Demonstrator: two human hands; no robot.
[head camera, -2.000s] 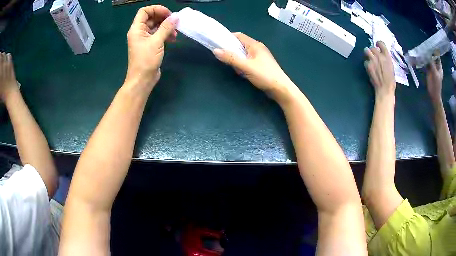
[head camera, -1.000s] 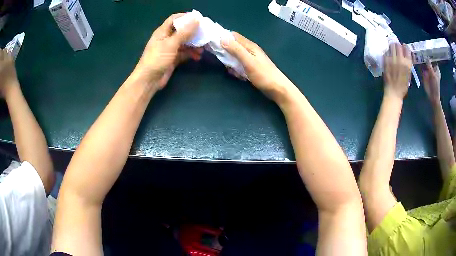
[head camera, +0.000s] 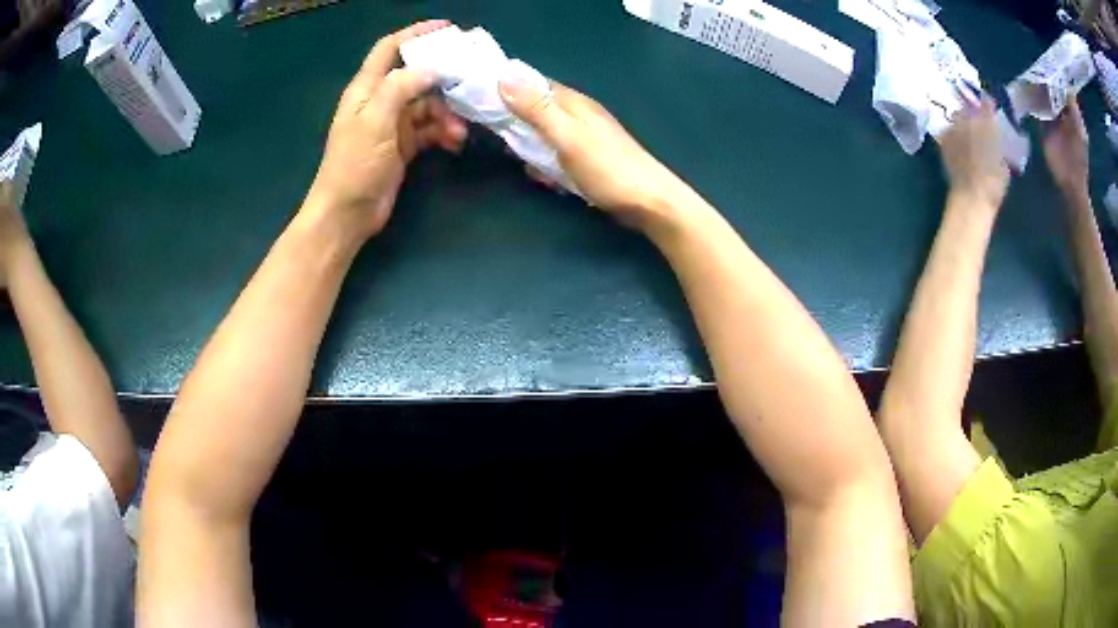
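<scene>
A soft, crumpled white wrapped bundle (head camera: 472, 76) is held above the green table, slanting down from upper left to lower right. My left hand (head camera: 380, 123) grips its upper left end, with the fingers curled behind and below it. My right hand (head camera: 589, 141) grips its lower right part, with the thumb on top. What is inside the wrapping is hidden.
White printed cartons stand at the upper left (head camera: 145, 88) and lie at the upper right (head camera: 754, 43). A person in yellow-green at right handles white wrappers (head camera: 907, 80) and a small carton (head camera: 1052, 76). A person in white sits at left. The table edge (head camera: 515, 393) runs below my forearms.
The smooth, long white bundle has become crumpled and shorter between my hands. My left hand has moved closer to my right. The neighbour's hand at right has moved over the wrappers.
</scene>
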